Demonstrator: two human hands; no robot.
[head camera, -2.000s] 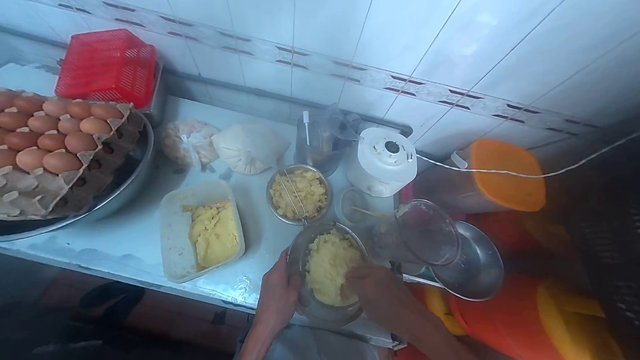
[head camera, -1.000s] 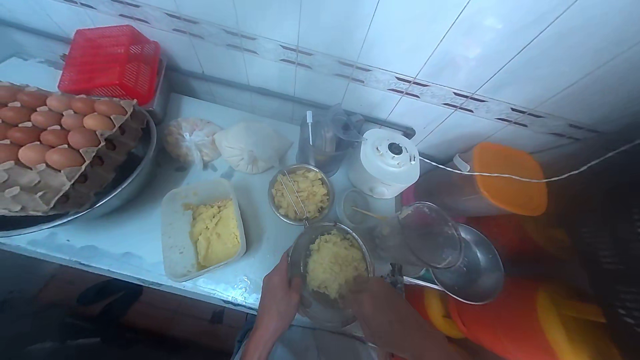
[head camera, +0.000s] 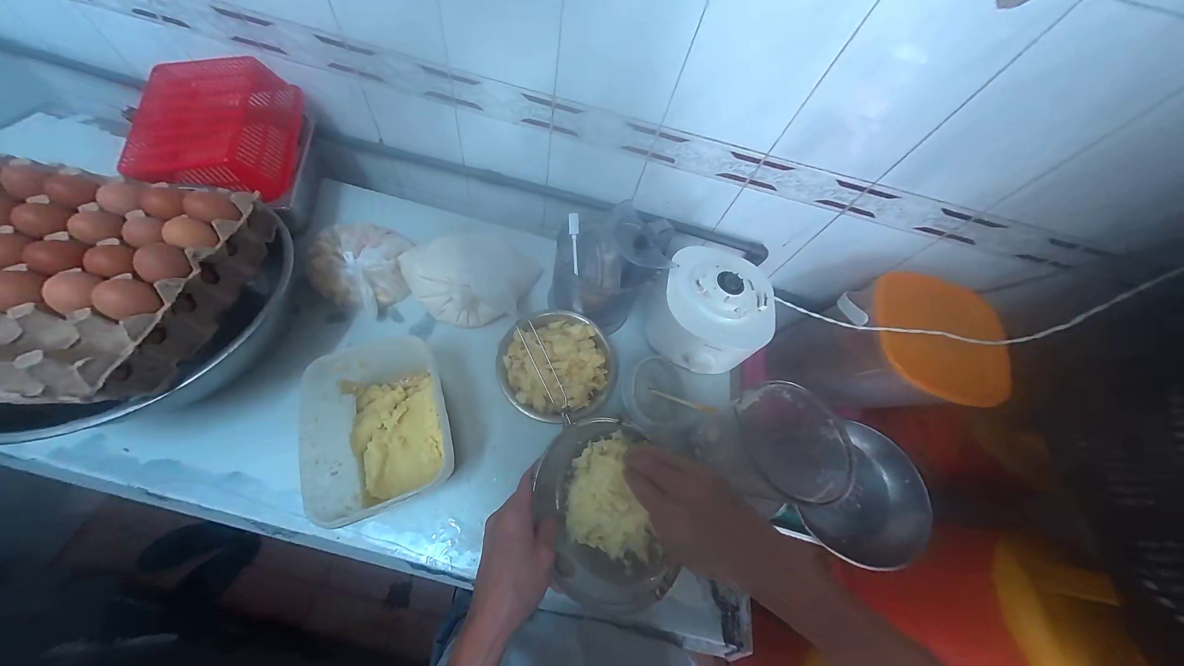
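My left hand (head camera: 518, 546) grips the near left rim of a round metal strainer or bowl (head camera: 615, 587), tilted at the counter's front edge. Pale yellow mash (head camera: 603, 499) lies inside it. My right hand (head camera: 680, 499) is at the right side of the mash, its fingertips touching it; whether they hold any is hidden. Just behind stands a metal bowl (head camera: 508, 384) of yellow chunks (head camera: 560, 365), with thin wires across its top. To the left, a rectangular plastic tub (head camera: 324, 453) holds smooth yellow paste (head camera: 400, 444).
An egg tray (head camera: 139, 342) rests on a large metal basin (head camera: 277, 305) at left. Behind are a red basket (head camera: 213, 125), two plastic bags (head camera: 356, 264), a blender jug (head camera: 597, 277) and a white blender base (head camera: 708, 310). A clear container (head camera: 795, 444) and metal pan (head camera: 883, 509) lie right.
My right hand has moved from the near right part of the mash up along its right side. My left hand stays on the rim.
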